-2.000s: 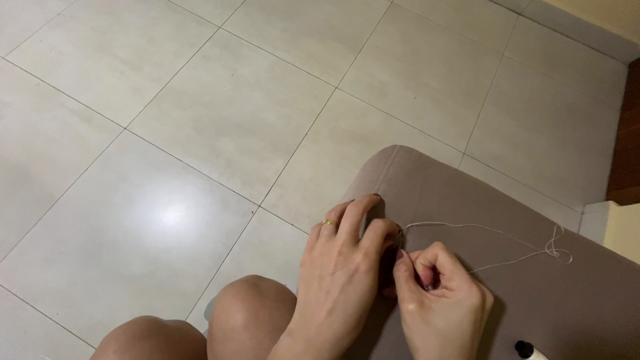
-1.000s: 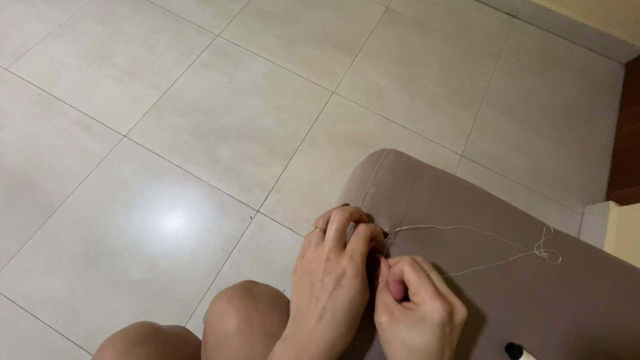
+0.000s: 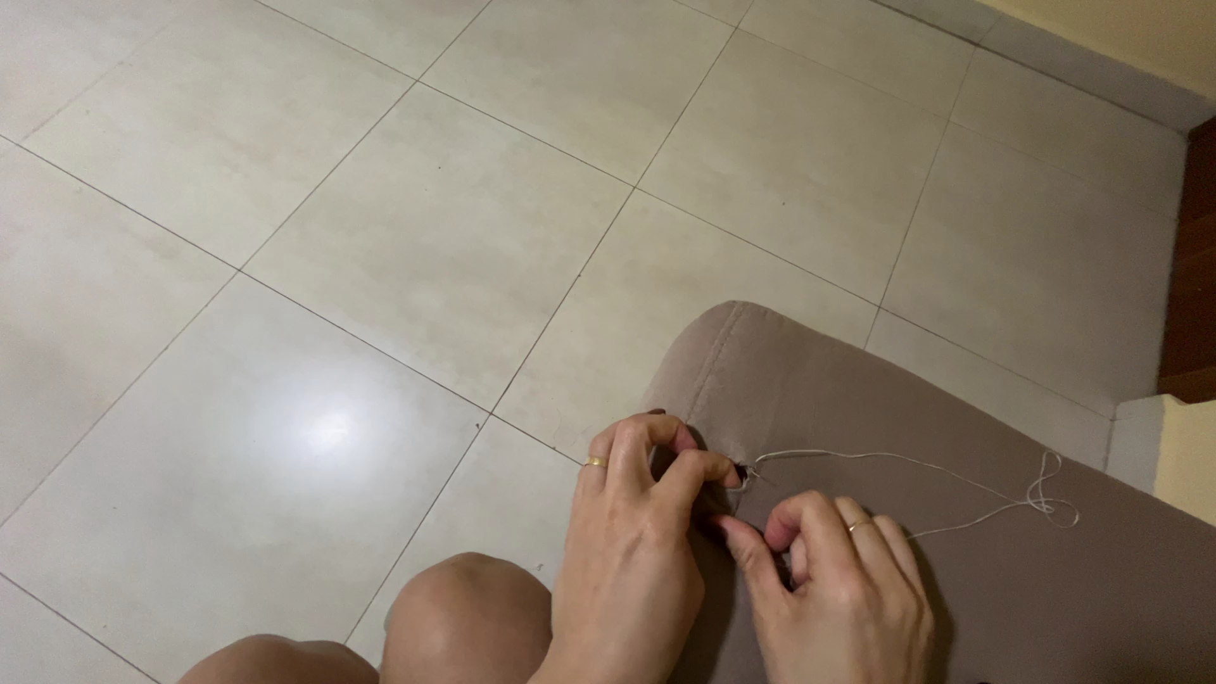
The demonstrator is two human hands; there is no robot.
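Note:
My left hand (image 3: 632,532), with a gold ring, bends its fingers over the edge of a taupe upholstered cushion (image 3: 959,608) and grips the fabric near a dark gap in the seam. Its thumb is hidden. From beside the index fingertip, a pale thread (image 3: 855,454) runs right to a loose tangle of loops, then back behind my right hand (image 3: 841,589). That hand, also ringed, has its thumb tip against the cushion edge below the gap and its index finger curled. Whether it pinches a needle or thread cannot be made out.
My bare knees (image 3: 467,617) are at the lower left, beside the cushion. Pale floor tiles (image 3: 456,256) surround its far corner. A skirting and wall (image 3: 1130,47) stand at the upper right, with dark wood (image 3: 1192,304) at the right edge.
The right hand's index finger has lifted away from the seam, and its ring has come into view. My left hand stays at the seam. The black-tipped white object at the bottom has almost left view.

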